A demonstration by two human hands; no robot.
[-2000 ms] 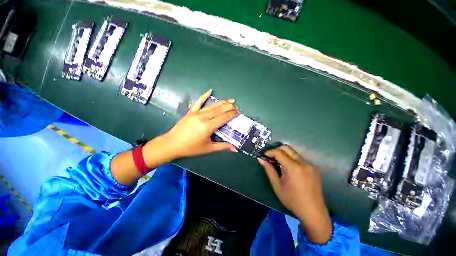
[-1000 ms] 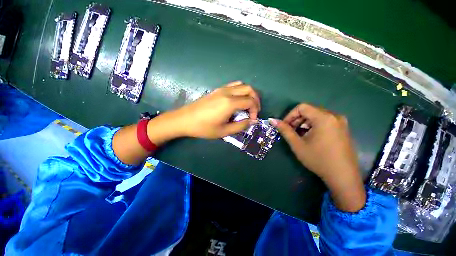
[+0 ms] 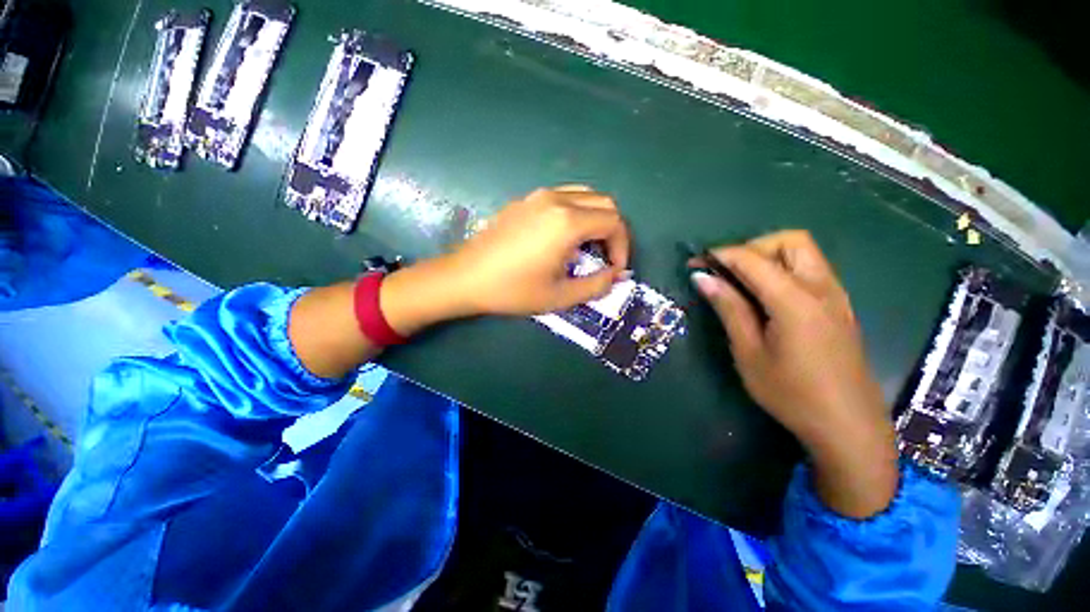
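Observation:
A phone chassis (image 3: 616, 325) lies on the green bench mat in front of me, its dark board end to the right. My left hand (image 3: 552, 254) is over its left part, fingers curled, thumb and fingertips together near a tiny pale piece at the tip; whether it grips the piece is unclear. My right hand (image 3: 783, 313) is raised to the right of the chassis, apart from it, pinching a thin dark tool (image 3: 708, 261) whose tip points left. The left part of the chassis is hidden under my left hand.
Three more chassis (image 3: 349, 129) lie at the left. Two others (image 3: 963, 368) lie at the right, by crumpled clear plastic (image 3: 1016, 544). A worn whitish strip (image 3: 765, 81) borders the green belt (image 3: 932, 72) beyond. Yellowish bits (image 3: 968, 228) sit near the strip. A small dark item (image 3: 380, 265) lies behind my left wrist.
My left hand has lifted from pressing the chassis to a fingertip pinch above it. My right hand moved up to the board end, then away to the right. The view has shifted slightly.

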